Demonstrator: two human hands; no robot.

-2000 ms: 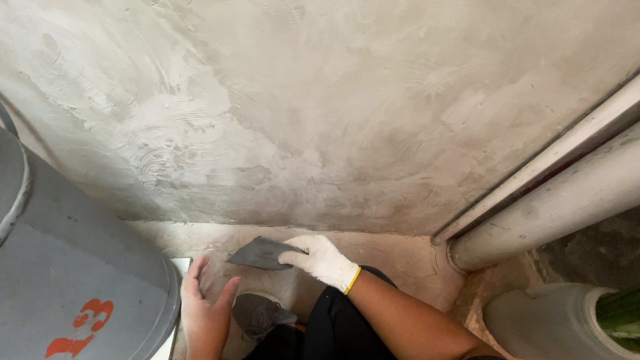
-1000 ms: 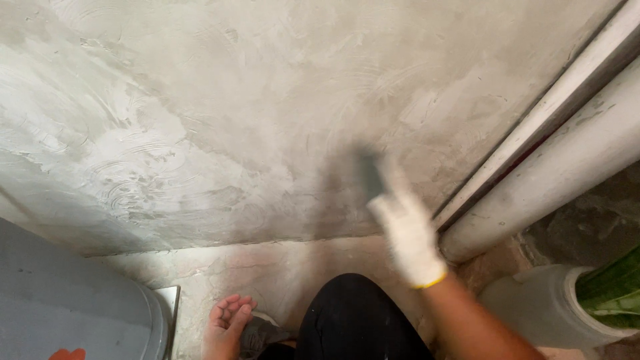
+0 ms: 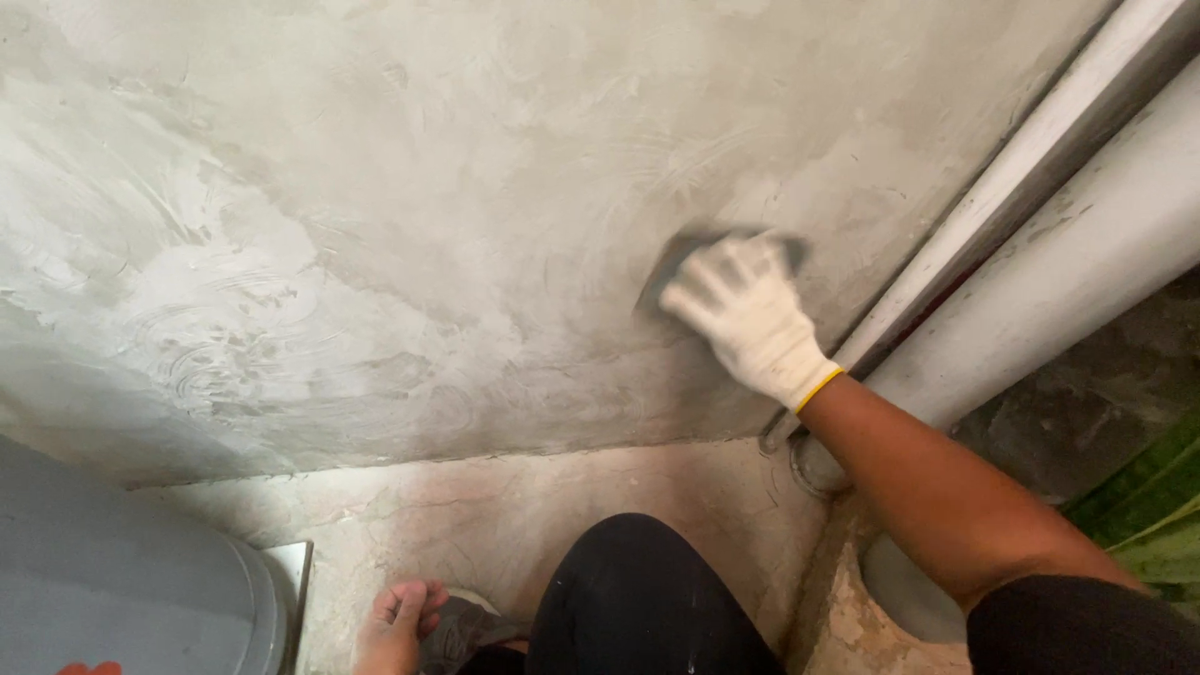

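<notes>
My right hand [image 3: 750, 314], in a white knit glove with a yellow cuff, presses a dark grey sheet or pad [image 3: 670, 267] against the plastered wall [image 3: 450, 234]. Both are blurred, and the glove covers most of the sheet. The wall bears swirled, uneven smears, densest at lower left. My bare left hand [image 3: 405, 614] hangs low over the floor beside my shoe [image 3: 459, 633], its fingers curled and nothing seen in them.
A grey plastic barrel [image 3: 122, 562] with red paint stands at lower left near a white slab edge [image 3: 298, 581]. Two pale pipes [image 3: 1041, 244] slant along the right side. Green leaves [image 3: 1148, 506] and a grey pot [image 3: 909, 581] are at lower right. My knee [image 3: 647, 600] is bottom centre.
My gloved right hand has risen from low near the floor, where it held the dark sheet, onto the wall at right. My left hand, earlier spread beside the barrel, has its fingers curled.
</notes>
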